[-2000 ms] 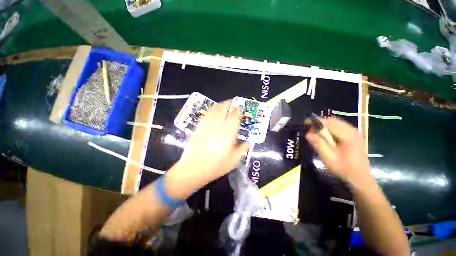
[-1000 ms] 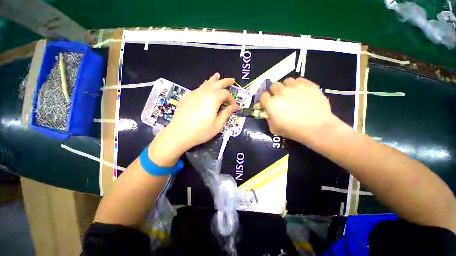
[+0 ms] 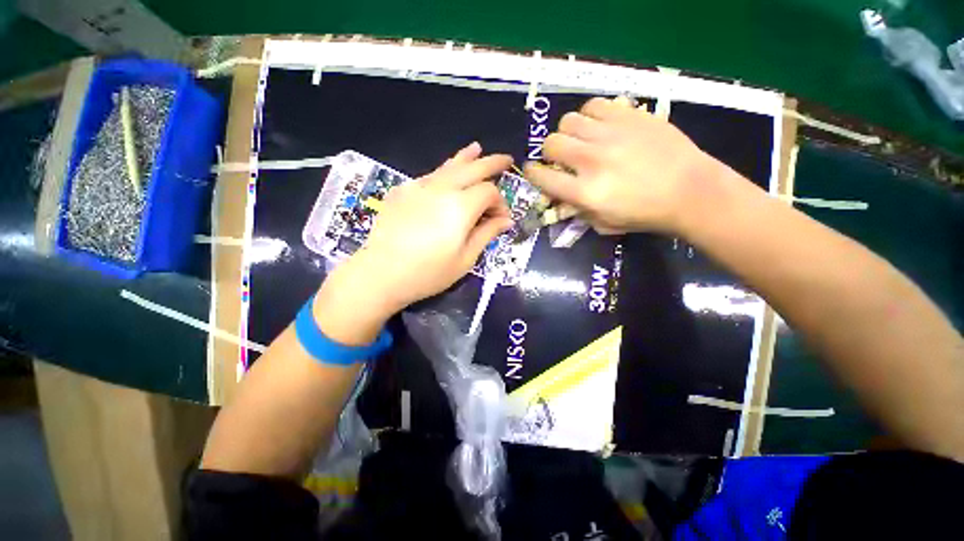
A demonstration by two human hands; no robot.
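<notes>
A white housing with a circuit board (image 3: 512, 262) lies on the black printed mat (image 3: 677, 349). My left hand (image 3: 428, 235) holds it from the left, fingers curled at its edge and covering part of it. My right hand (image 3: 624, 169) grips a small cutter or pliers (image 3: 537, 217); its jaws are at the board and its handles are mostly hidden. A second open white housing with a board (image 3: 336, 206) lies left of my left hand. A white lead and a bagged cable (image 3: 481, 407) trail from the held housing towards me.
A blue bin (image 3: 182, 201) of thin silvery bits, with a yellow stick (image 3: 129, 143) on them, stands left of the mat. A grey block (image 3: 569, 232) lies beside the held housing. The green conveyor (image 3: 592, 32) runs beyond, with bagged cable (image 3: 918, 53) at upper right.
My right hand has come in from the right with the tool to the board. My left hand stays at the same housing. The view has shifted, and the unit on the conveyor at top left is out of view.
</notes>
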